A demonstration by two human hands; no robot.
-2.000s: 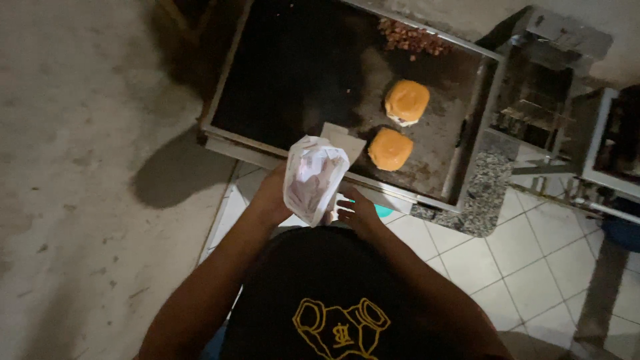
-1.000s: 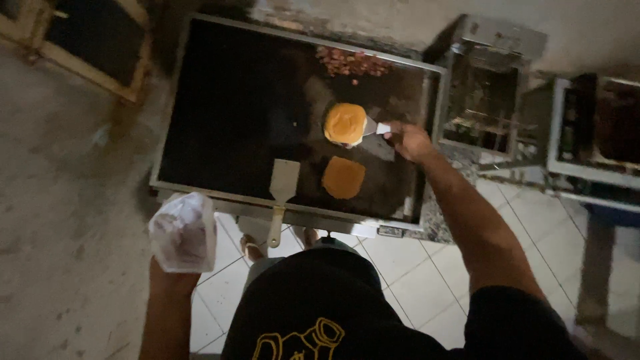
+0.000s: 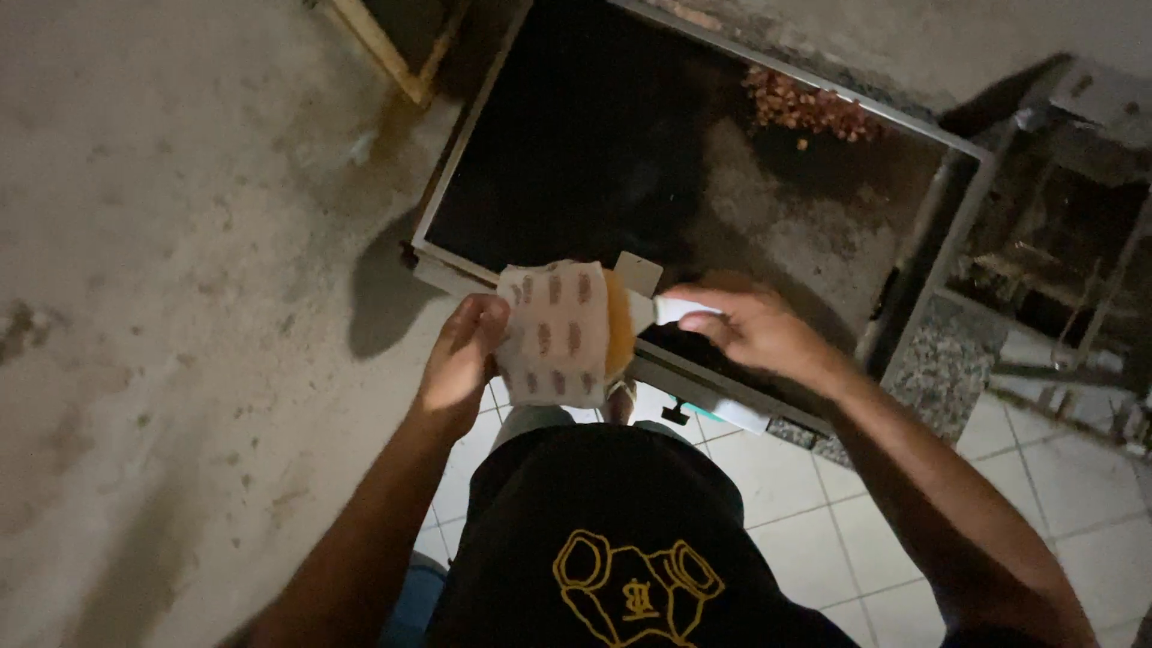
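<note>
My left hand [image 3: 463,360] grips the left side of a printed paper bag [image 3: 553,333], held in front of my body near the griddle's front edge. A burger in a bun [image 3: 618,324] sits mostly inside the bag, its orange-brown right edge showing at the opening. In my right hand [image 3: 747,328] is the white handle of a spatula [image 3: 686,310], whose blade reaches the bun at the bag's mouth. Behind the bag lies a second spatula [image 3: 640,270], only the end of its blade showing on the griddle [image 3: 576,162].
Chopped browned meat [image 3: 805,106] lies at the griddle's back right. A granite counter edge [image 3: 940,369] adjoins its right side, with metal equipment [image 3: 1062,207] beyond. A rough wall [image 3: 207,225] stands at left. A blue container [image 3: 418,598] is low at left.
One second ago my right hand held the spatula under a burger on the griddle; now that spatula and a burger are at the bag. My left hand has brought the bag in from the left.
</note>
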